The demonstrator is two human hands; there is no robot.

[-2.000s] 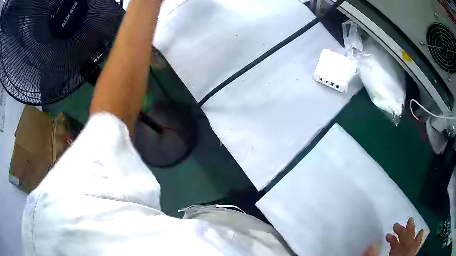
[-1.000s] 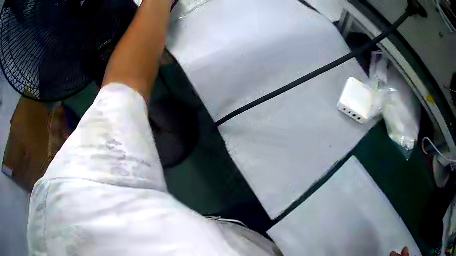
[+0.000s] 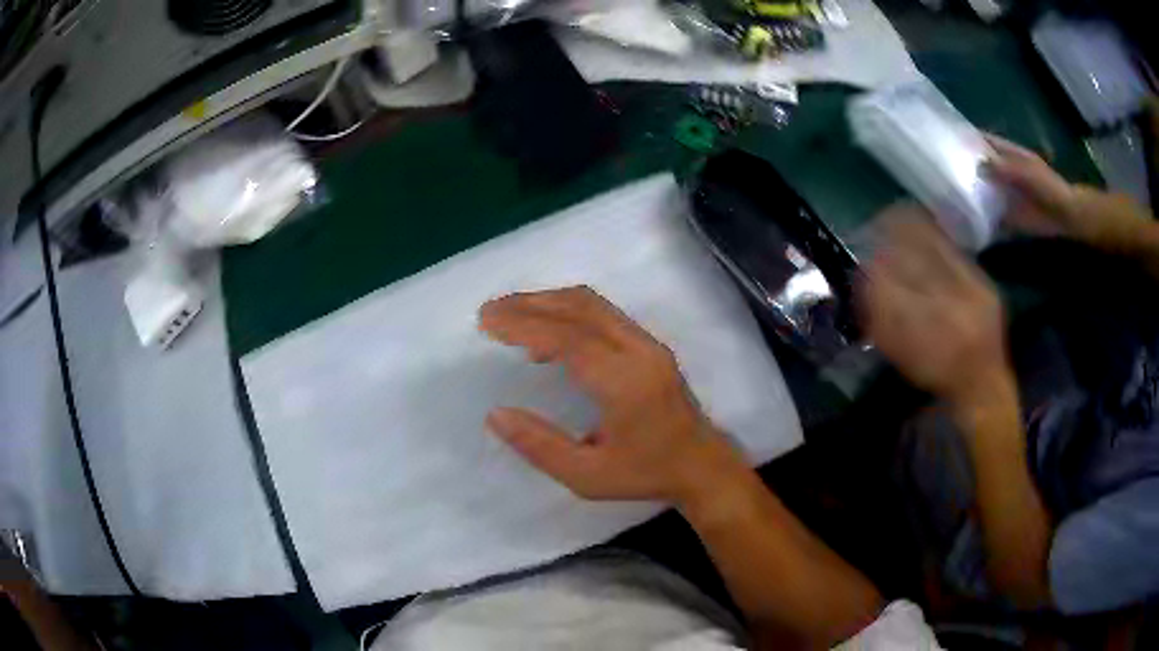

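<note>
My right hand (image 3: pixel 610 401) is over the white foam sheet (image 3: pixel 369 432) in front of me. It is empty, with the fingers apart and pointing left. A strip of skin shows at the lower left edge, likely my left arm; my left hand itself cannot be made out. A glossy black oval housing (image 3: pixel 763 235) lies just right of the sheet, its hollow side partly showing.
At the right, another person's hands (image 3: pixel 934 305) are beside the housing; one holds a translucent cover (image 3: pixel 934 146). Circuit boards (image 3: pixel 775 32) and a black flat pad (image 3: pixel 534 102) lie behind. A white multi-port box (image 3: pixel 163 299), plastic bag (image 3: pixel 242 191) and black cable (image 3: pixel 70 407) are left.
The view has swung right. My left arm, stretched out before, is nearly out of the picture. My right hand now shows fully. The housing and the other person have come into view.
</note>
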